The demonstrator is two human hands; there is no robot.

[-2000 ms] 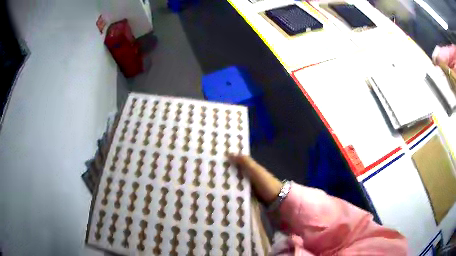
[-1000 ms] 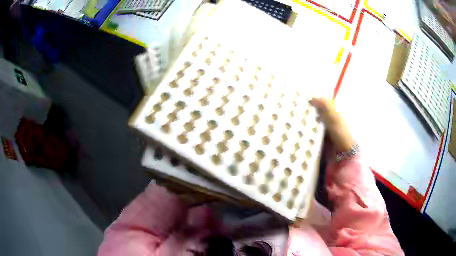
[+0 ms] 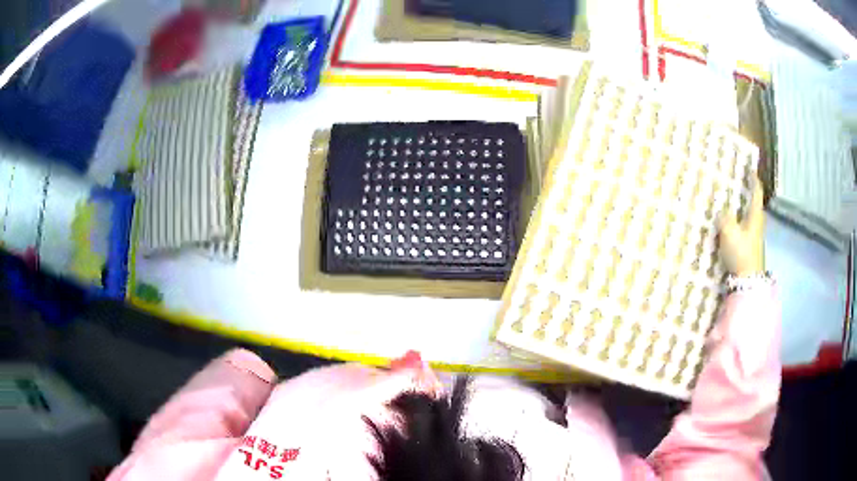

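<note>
A large white foam tray (image 3: pixel 625 235) with rows of dumbbell-shaped cutouts lies tilted at the right of the bench, partly over its front edge. My right hand (image 3: pixel 744 240) grips its right edge. My left hand is not seen; only the left sleeve shows at the lower left. A black blister tray (image 3: pixel 423 197) with silver round parts in most pockets lies on a brown cardboard sheet (image 3: pixel 312 268) in front of me. Pockets at its upper left look dark.
Another foam tray (image 3: pixel 188 164), blurred, lies at the left. Behind it are a blue bin (image 3: pixel 287 58) of silver parts and a red item (image 3: pixel 176 45). Another black tray (image 3: pixel 498 14) is at the back. More foam trays (image 3: pixel 808 141) lie at the far right. Yellow tape (image 3: pixel 235 331) edges the bench.
The view has turned to the bench front. The carried foam trays have moved to the right side of the bench. My right hand still holds the edge; the black tray with parts now shows.
</note>
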